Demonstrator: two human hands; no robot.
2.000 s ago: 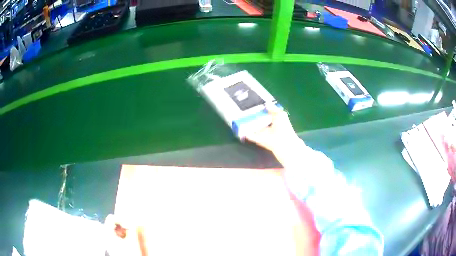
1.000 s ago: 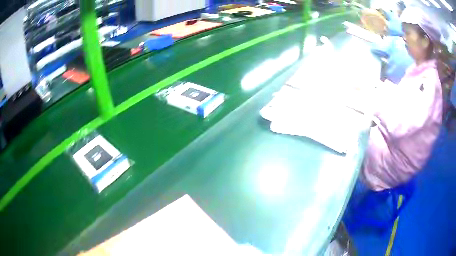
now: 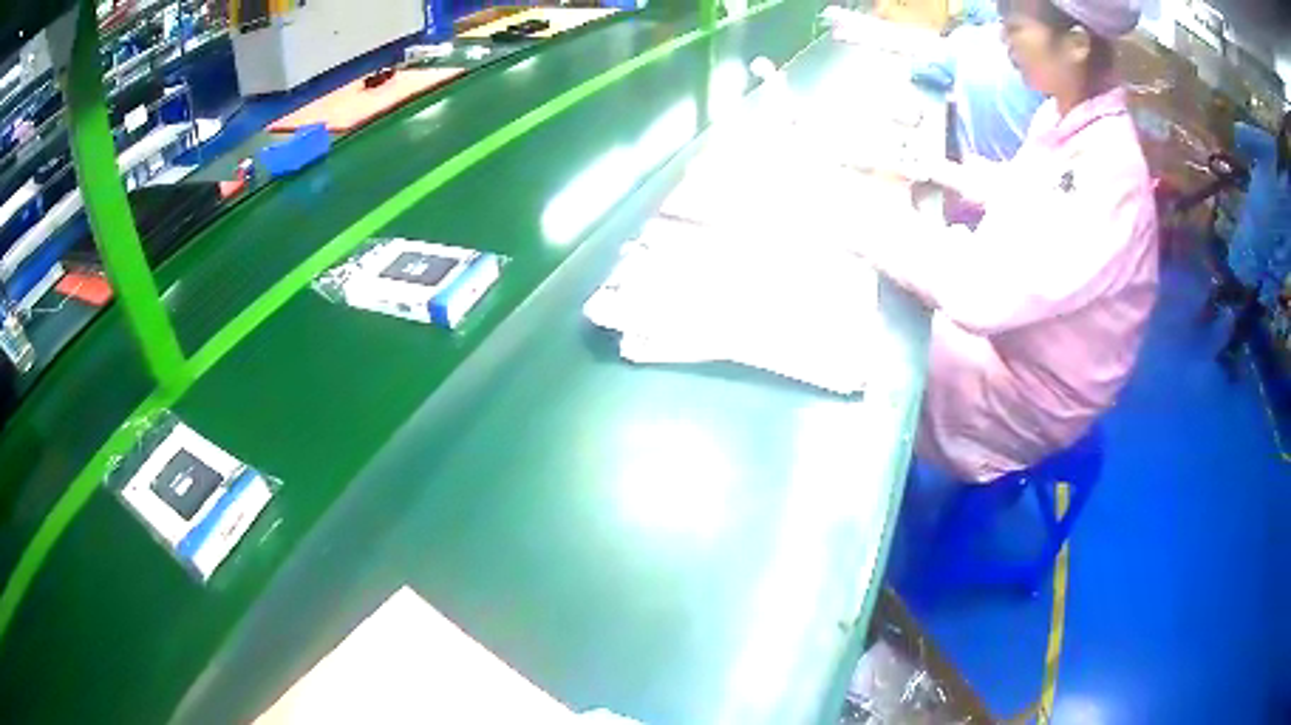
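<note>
Neither of my hands is in view. A white product box with a blue end and a dark square on top lies on the green conveyor belt at the left, in a clear bag. A second bagged box lies further along the belt, its loose bag end towards the left. The corner of the work mat, overexposed to white, shows at the bottom edge.
A light-green guide rail with posts runs along the belt. Overexposed white papers lie on the bench. A person in pink sits at the right on a blue stool. Plastic-like material shows below the bench edge.
My right hand, earlier on a bagged box over the belt, has left the picture, as has my left hand. The view has swung right. Both boxes now lie on the belt.
</note>
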